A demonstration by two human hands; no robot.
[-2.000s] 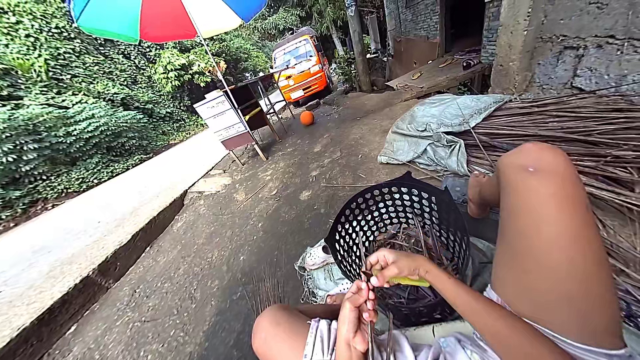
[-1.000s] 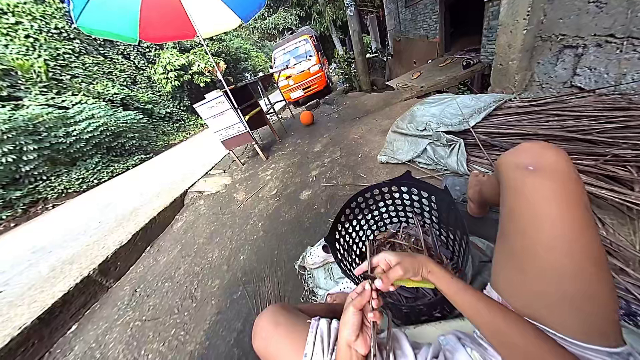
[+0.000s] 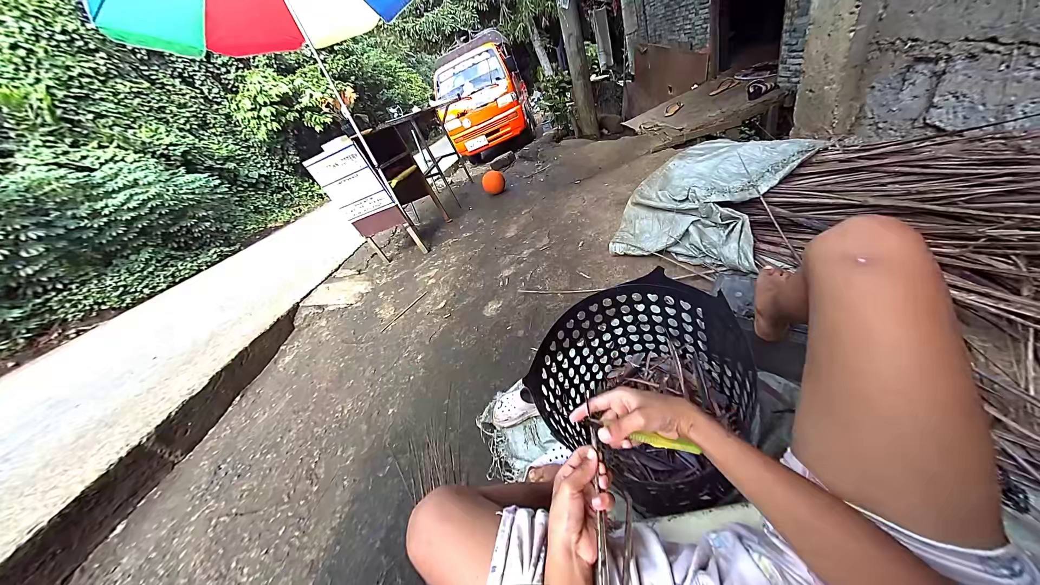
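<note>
My left hand (image 3: 578,504) grips a few thin brown stalks (image 3: 602,528) upright between thumb and fingers, low in the view. Just above, my right hand (image 3: 642,416) is closed around a yellow-green handle (image 3: 668,443), its thumb and forefinger near the stalks' upper ends. Any blade is too small or hidden to make out. Beneath and behind my hands stands a black perforated plastic basket (image 3: 561,357) with brown plant scraps (image 3: 650,375) inside.
A large pile of long brown stalks (image 3: 910,191) lies at right, partly under a pale woven sack (image 3: 691,203). White clogs (image 3: 513,406) lie left of the basket. Farther off are an orange ball (image 3: 493,182), a table, an orange van (image 3: 479,97) and an umbrella (image 3: 244,24).
My right hand's fingers have shifted slightly around the stalks' upper ends. My left hand keeps its grip in nearly the same place.
</note>
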